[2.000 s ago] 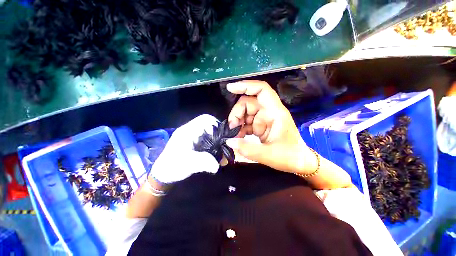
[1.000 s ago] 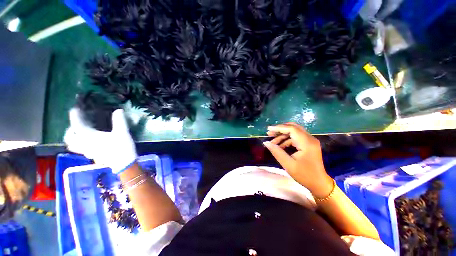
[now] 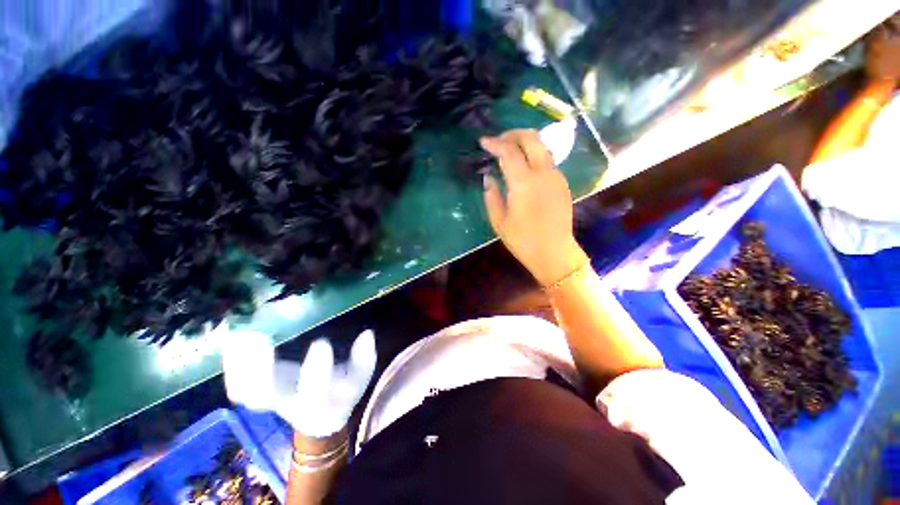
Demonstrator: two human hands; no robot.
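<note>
Black spiky pieces [image 3: 247, 168] lie in a large heap on the green bench [image 3: 434, 202]. My left hand [image 3: 306, 380], in a white glove, is just below the bench's front edge with its fingers apart; nothing shows in it. My bare right hand [image 3: 533, 202] is over the bench, thumb and fingers apart. Its fingertips are beside a small dark piece [image 3: 474, 163], and no clear grip shows. The white bottle-like tool [image 3: 560, 140] lies just behind the right hand's fingers and is partly hidden by them.
A blue crate [image 3: 730, 380] with brown-gold spiky pieces [image 3: 780, 335] stands at the right. Another blue crate [image 3: 163, 468] with sparse pieces is at the lower left. A yellow stick [image 3: 548, 102] lies by the white tool. Another person's arm [image 3: 854, 123] shows at the far right.
My left hand has moved from a dark piece over the bench's left part to below its edge. My right hand has moved forward over the bench, near the white tool. The view has turned.
</note>
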